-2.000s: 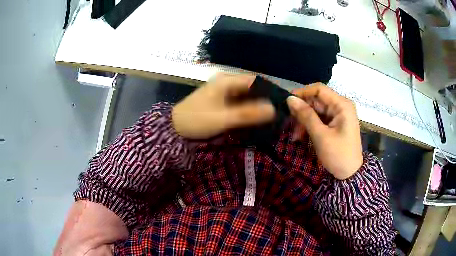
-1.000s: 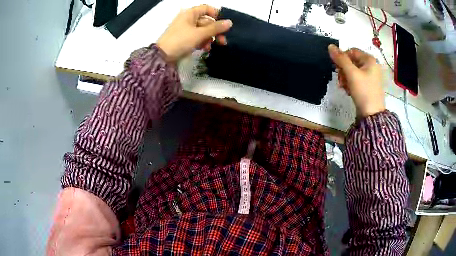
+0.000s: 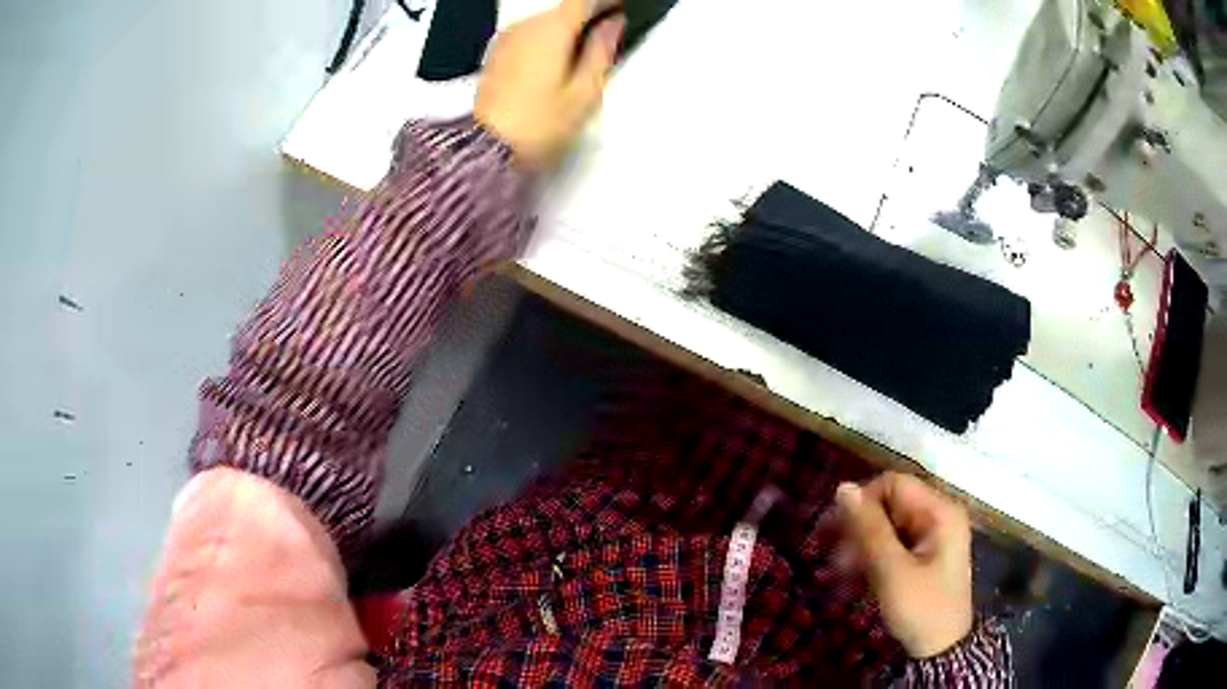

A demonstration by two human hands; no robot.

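Note:
A thick stack of black cut pieces (image 3: 868,307) lies on the white table, its frayed end to the left. My left hand (image 3: 545,81) is at the far left of the table, slightly blurred. Its fingers close on a black cut piece (image 3: 649,19), mostly hidden by the hand and cut off by the top edge. Another black piece (image 3: 459,37) lies left of it. My right hand (image 3: 918,555) is over my lap, below the table's front edge, with thumb and fingers curled together. I cannot tell whether something small is between its fingertips.
The sewing machine (image 3: 1076,94) stands at the far right. A red-cased phone (image 3: 1177,343) and a red cord charm (image 3: 1125,289) lie near the right edge. A slim black tool (image 3: 1192,541) lies at the right. A tape measure (image 3: 733,592) hangs on my front.
Both hands have left the stack, which now lies flat. My left hand moved to the black pieces at the far left; my right hand dropped toward my lap. The view has shifted left.

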